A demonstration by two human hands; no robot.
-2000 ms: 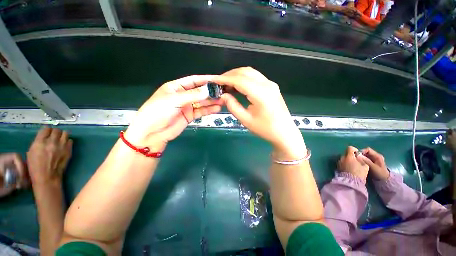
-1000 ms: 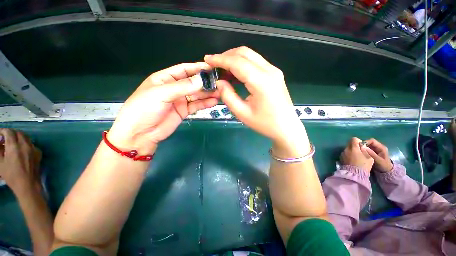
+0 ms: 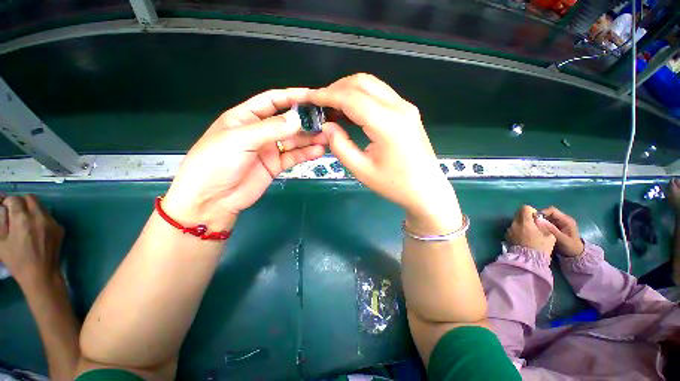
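Observation:
A small squarish watch module (image 3: 309,119), dark with a pale shiny rim, is held above the pale rail. My left hand (image 3: 250,145) grips it between thumb and fingers from the left. My right hand (image 3: 380,138) is at its right side, with thumb and index fingertip close against its edge; whether they touch is hard to tell. The fingertips hide part of the module. Several small dark circuit boards (image 3: 320,170) lie on the rail behind and beside my hands.
The pale side rail (image 3: 134,167) crosses the view before the dark-green belt (image 3: 224,74). A clear plastic bag (image 3: 377,301) lies by my right forearm. A person in pink sleeves (image 3: 522,283) works at right, and another person's hand (image 3: 30,238) rests at left. A white cable (image 3: 631,149) hangs at right.
From two seconds ago, both hands and the module appear slightly higher in view. In the last second my right index finger has come down closer to the module's top, and the module has turned slightly.

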